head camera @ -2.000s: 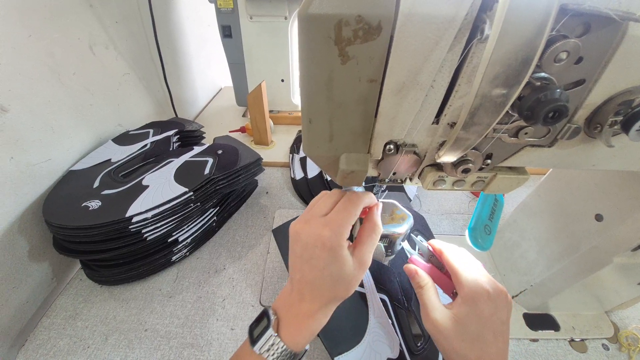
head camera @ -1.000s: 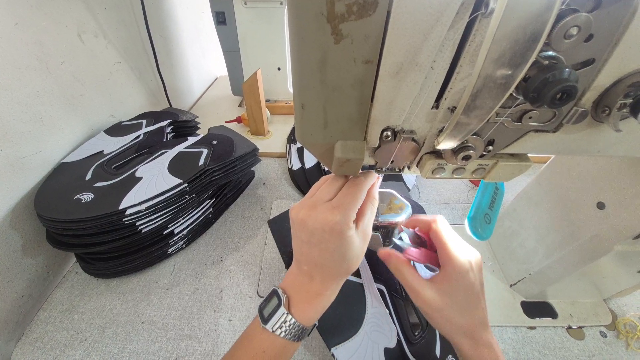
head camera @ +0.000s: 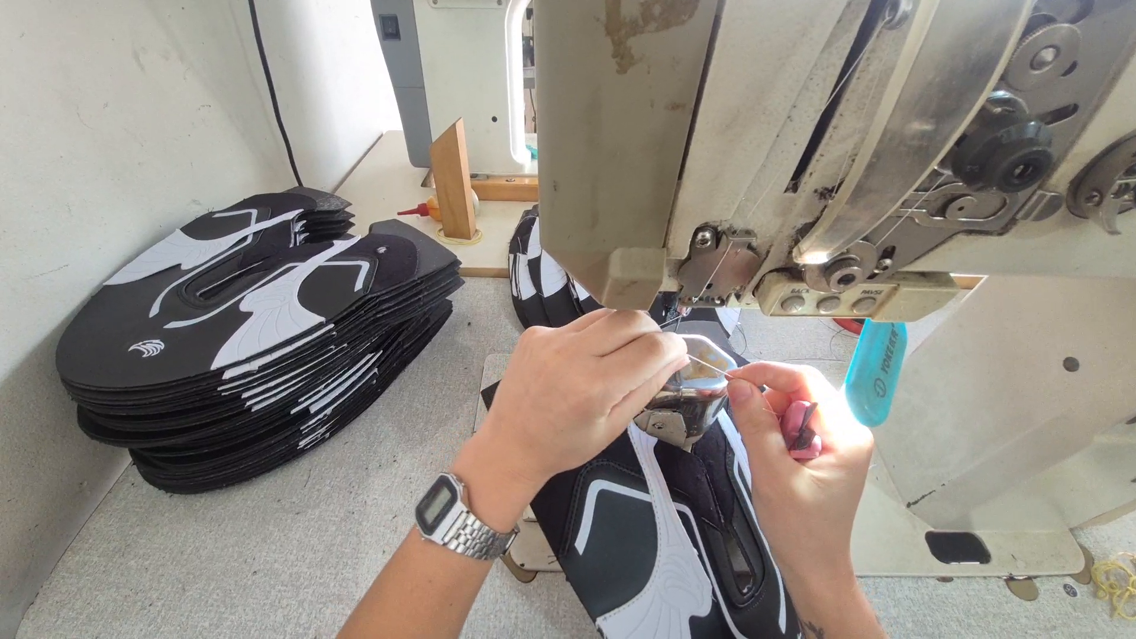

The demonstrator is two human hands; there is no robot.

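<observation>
My left hand (head camera: 577,390), with a metal watch on its wrist, is closed at the needle area below the head of an industrial sewing machine (head camera: 621,133); its fingertips meet a thin thread (head camera: 710,366). Thumb and forefinger of my right hand (head camera: 794,444) pinch the thread's other side, while a small pink-handled tool (head camera: 801,430), probably thread snips, rests in that palm. Between the hands is a shiny metal guard (head camera: 683,404). Under it lies a black and white shoe upper (head camera: 657,532). The needle itself is hidden by my left fingers.
A tall stack of black and white shoe uppers (head camera: 257,328) stands at the left by the wall. More uppers (head camera: 532,275) lie behind the machine head. A turquoise tag-like piece (head camera: 876,373) hangs at the right. A wooden block (head camera: 453,182) stands at the back.
The pink-handled tool has gone from the right fingertips into the palm. My right thumb and forefinger now pinch the thread, which shows stretched between the two hands.
</observation>
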